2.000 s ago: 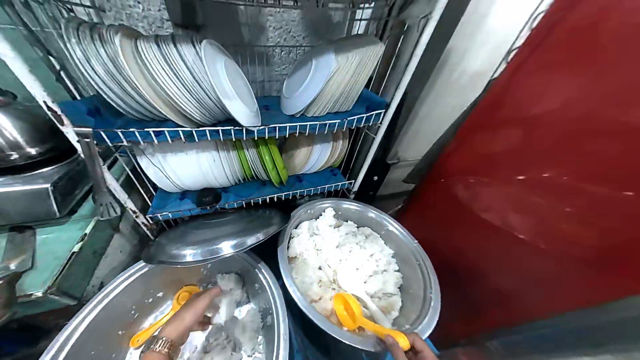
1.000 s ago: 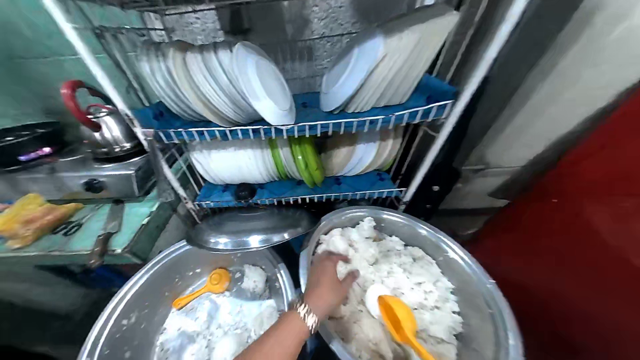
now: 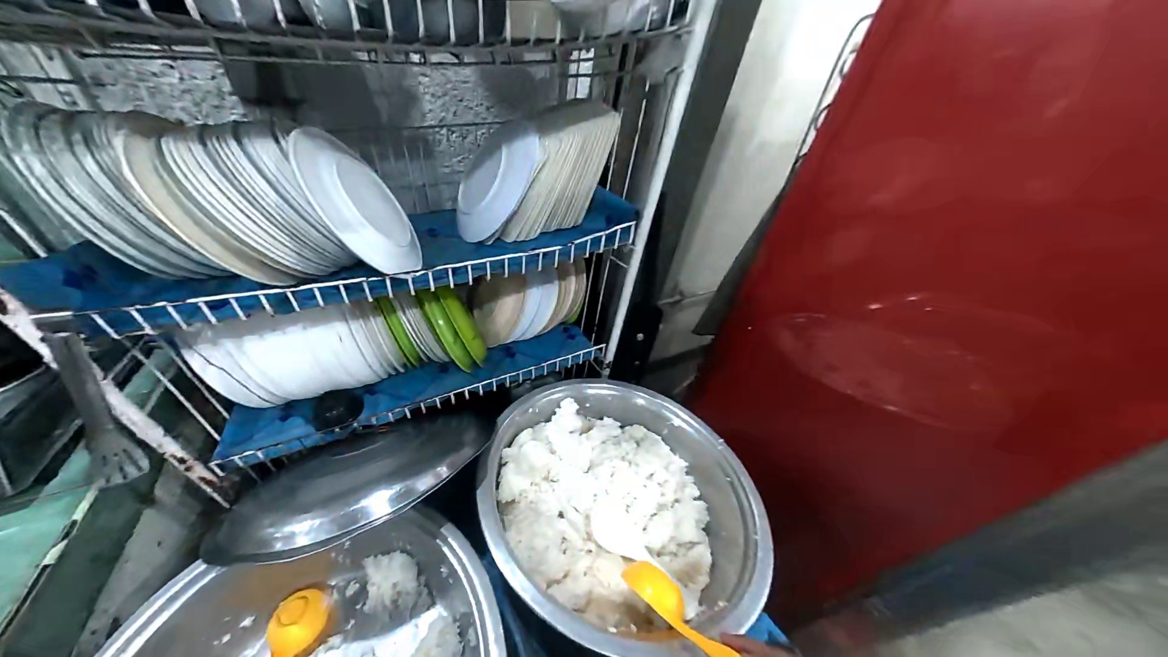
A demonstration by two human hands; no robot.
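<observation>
Only the fingers of my right hand [image 3: 759, 647] show at the bottom edge, closed at the handle end of a yellow plastic spoon [image 3: 657, 591]. Its bowl end rests on white cooked rice [image 3: 607, 484] in a round metal pot [image 3: 744, 529], beside a white spoon or paddle [image 3: 617, 531] lying in the rice. Out of view is my left hand. To the left, a wide metal basin [image 3: 470, 584] holds a yellow scoop [image 3: 299, 622] and some clumps of rice [image 3: 394, 582].
A metal lid [image 3: 351, 488] leans behind the basin, against the wire dish rack [image 3: 630, 301]. White plates [image 3: 356, 201] and green plates [image 3: 452, 328] stand on its blue-lined shelves. A metal utensil [image 3: 100, 420] hangs at left. A large red surface [image 3: 949, 274] rises at right.
My left hand, which was in the rice of the right pot a second ago, has left the view. My right hand's fingers show again at the bottom edge. The view has swung right.
</observation>
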